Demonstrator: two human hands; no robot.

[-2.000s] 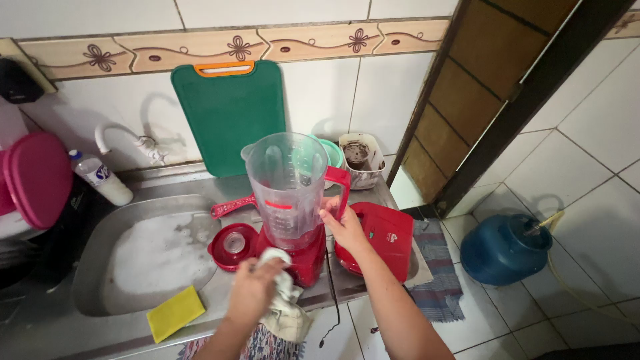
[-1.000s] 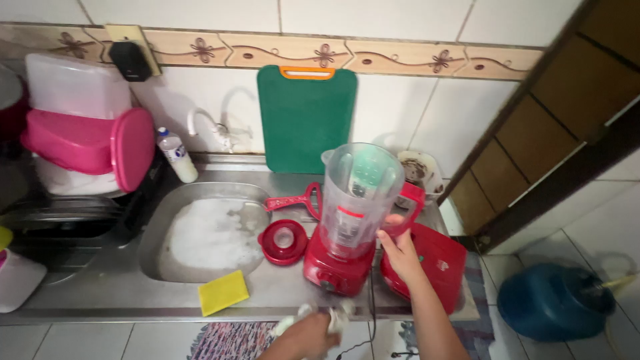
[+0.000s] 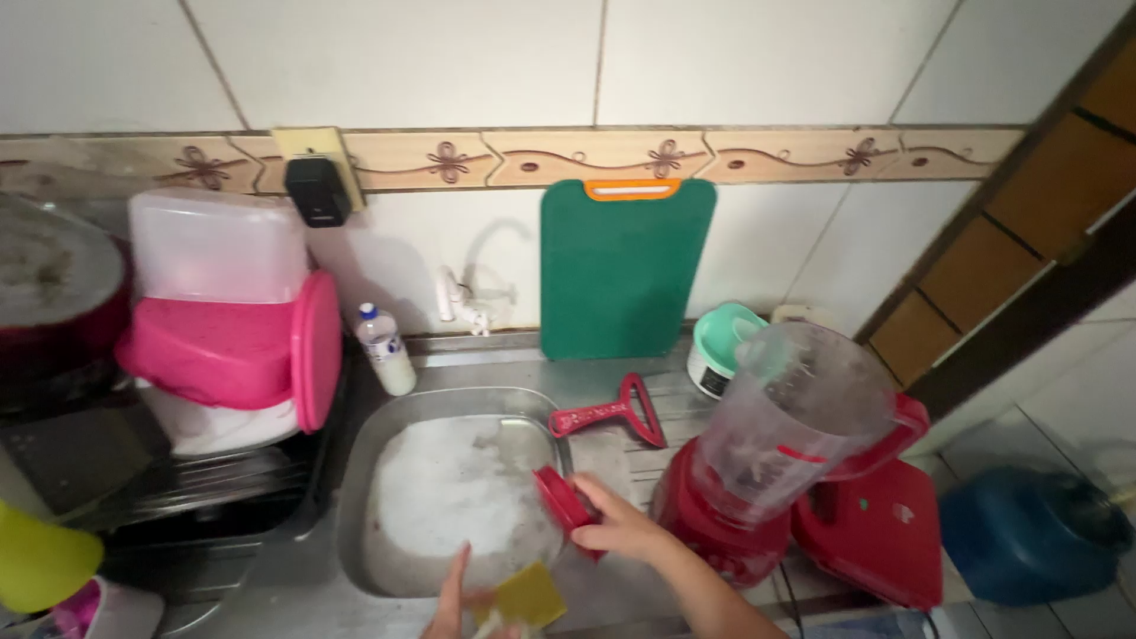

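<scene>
My right hand grips the red blender lid on edge over the right rim of the soapy sink. Low in the picture, my left hand is partly cut off, with a pale cloth at its fingers. Beside it lies a yellow sponge at the sink's front edge. The clear blender jar stands on its red base to the right. A red Y-shaped squeegee-like tool rests on the metal drainboard behind the lid.
A green cutting board leans on the wall by the faucet. A bottle stands behind the sink, and a rack of pink containers is at left. A red appliance and a blue gas cylinder are at right.
My right hand has left the blender jar's handle and taken up the red lid, which lay beside the blender base. My left hand has moved left, toward the sponge. The view has shifted left.
</scene>
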